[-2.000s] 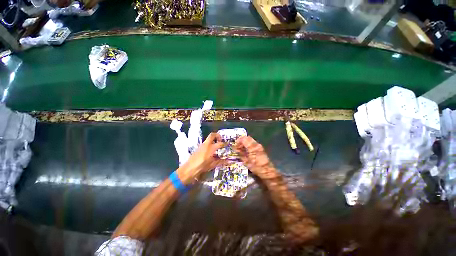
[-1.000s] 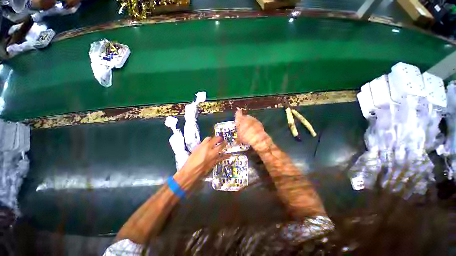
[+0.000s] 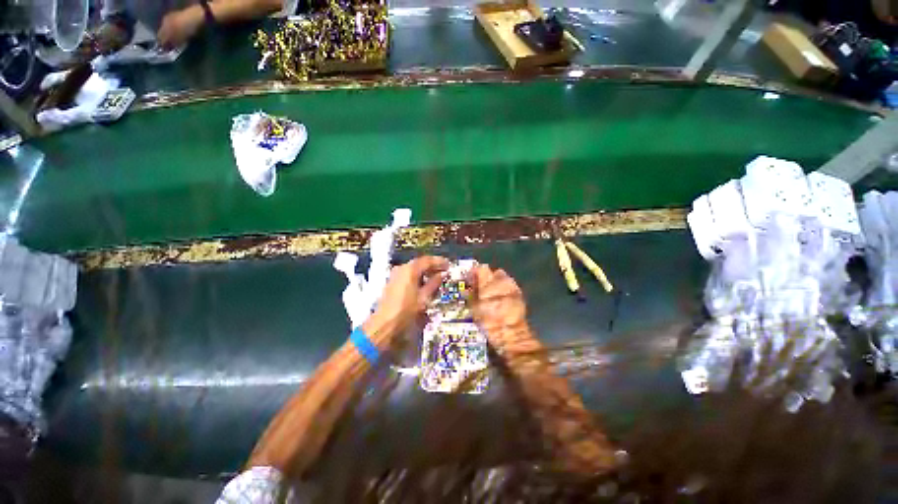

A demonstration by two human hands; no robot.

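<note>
An open white socket housing (image 3: 453, 293) with coloured bits inside lies on the dark bench between my hands. My left hand (image 3: 412, 291) holds its left side, with the fingers over its edge. My right hand (image 3: 498, 299) is at its right side, with the fingertips against it. A second open housing (image 3: 454, 358) lies just below, nearer my body, untouched. Two white bagged power cords (image 3: 374, 271) lie beyond my left hand. The small parts under my fingertips are too blurred to tell.
Yellow-handled pliers (image 3: 581, 266) and a thin dark tool lie at right. Stacked socket units (image 3: 778, 212) stand at the right, bagged ones (image 3: 34, 305) at the left. A bagged unit (image 3: 268, 148) is on the green belt (image 3: 473, 143). Beyond are a brassy heap (image 3: 330, 41), a carton (image 3: 507, 44) and a person's hand (image 3: 182, 27).
My right hand has come down from above the upper housing to its right side. The bagged unit on the belt has shifted right. Another person's hand has appeared at the upper left.
</note>
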